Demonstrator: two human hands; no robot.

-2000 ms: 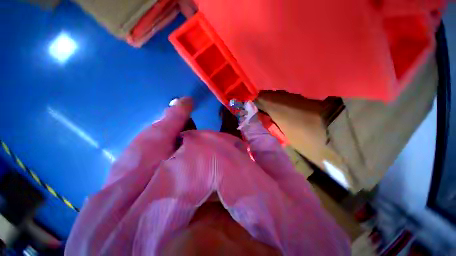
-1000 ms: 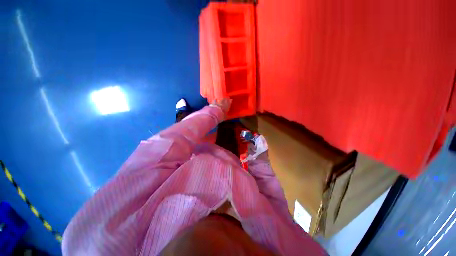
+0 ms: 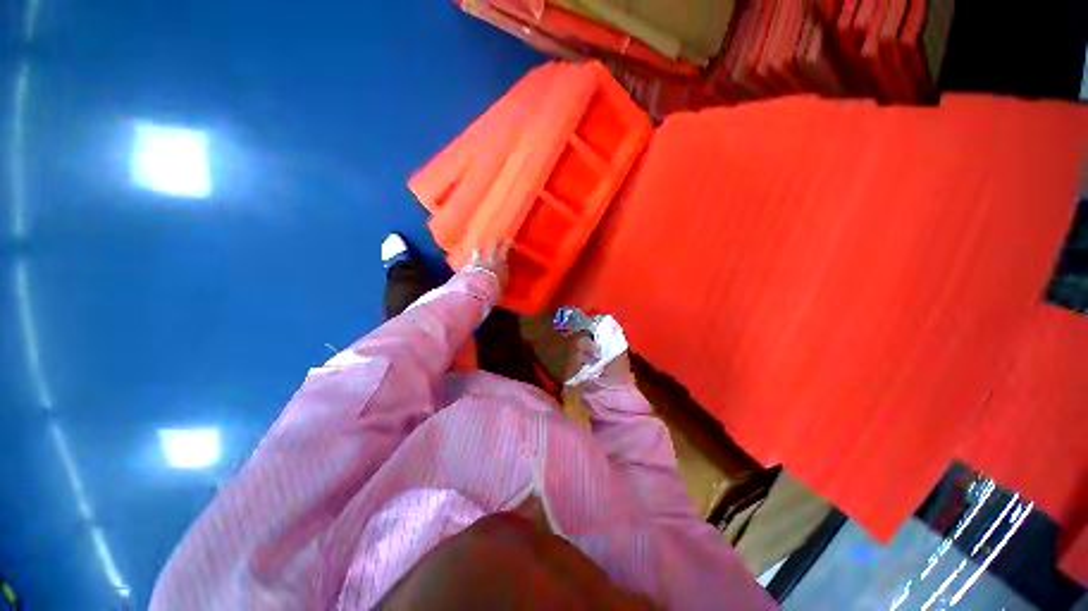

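My left hand grips the near end of a red-orange compartment tray. The tray has a row of pockets that look empty. More red trays lie fanned against its left side. My right hand is close by on the right, below the tray's near end. It holds a small shiny metal part with a crumpled white sheet around the fingers. The metal part is small and blurred, and the fingers are partly hidden.
A large flat red surface spreads to the right, over a brown carton. Red pieces stand in a row at the top, beside brown cardboard. A dark shoe with a white toe is on the glossy blue floor.
My left hand has moved from beside my body to the tray. The tray has changed its slant, and more trays show fanned beside it. My right hand still holds the metal part. The view has shifted.
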